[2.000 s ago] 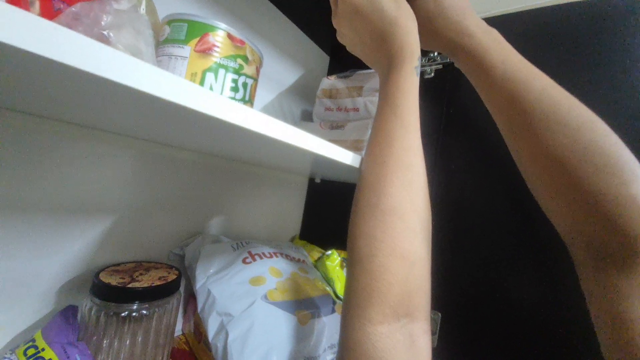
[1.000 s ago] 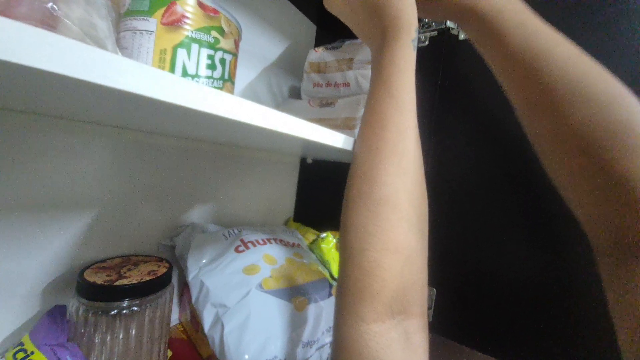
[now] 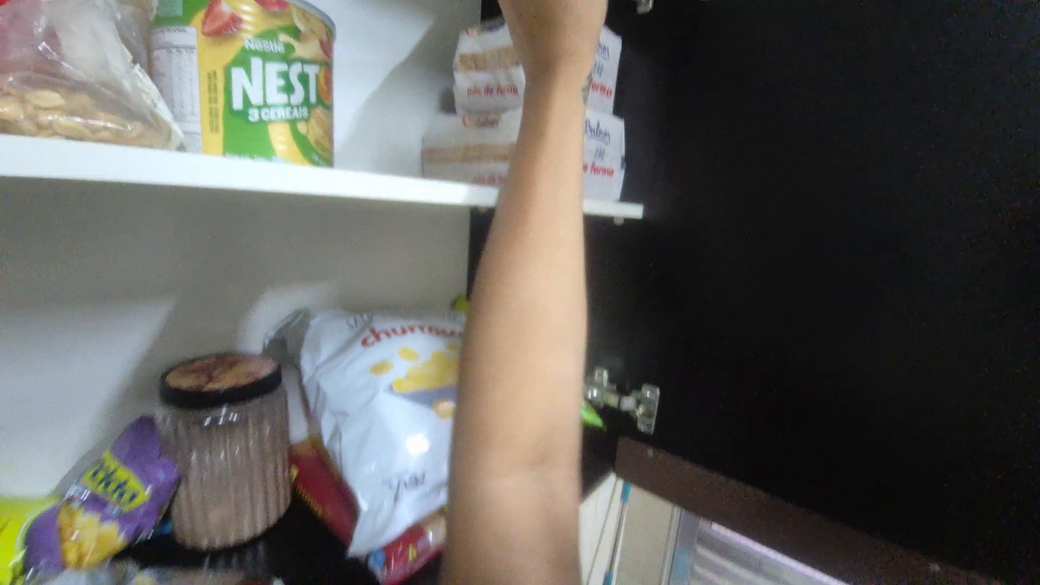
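Note:
My left forearm rises up the middle of the view, and only the wrist and lower part of my left hand [image 3: 556,28] show at the top edge. Its fingers are out of frame, so what it holds or touches is hidden. Behind the wrist, two white printed packages [image 3: 467,150] are stacked at the right end of the upper shelf. A green and yellow Nestlé tin [image 3: 268,89] stands left of them, beside a clear plastic bag of pale flat pieces [image 3: 65,106]. My right hand is not in view.
The white shelf [image 3: 325,183] crosses the view. Below it are a ribbed jar with a black-rimmed lid [image 3: 227,463], a purple snack packet [image 3: 122,487] and a white snack bag [image 3: 374,414]. A dark cabinet door [image 3: 829,244] stands at right on a metal hinge [image 3: 621,398].
My right arm and hand have gone out of view. My left arm remains raised in front of the shelves. The view has shifted, showing the lower door hinge and door edge.

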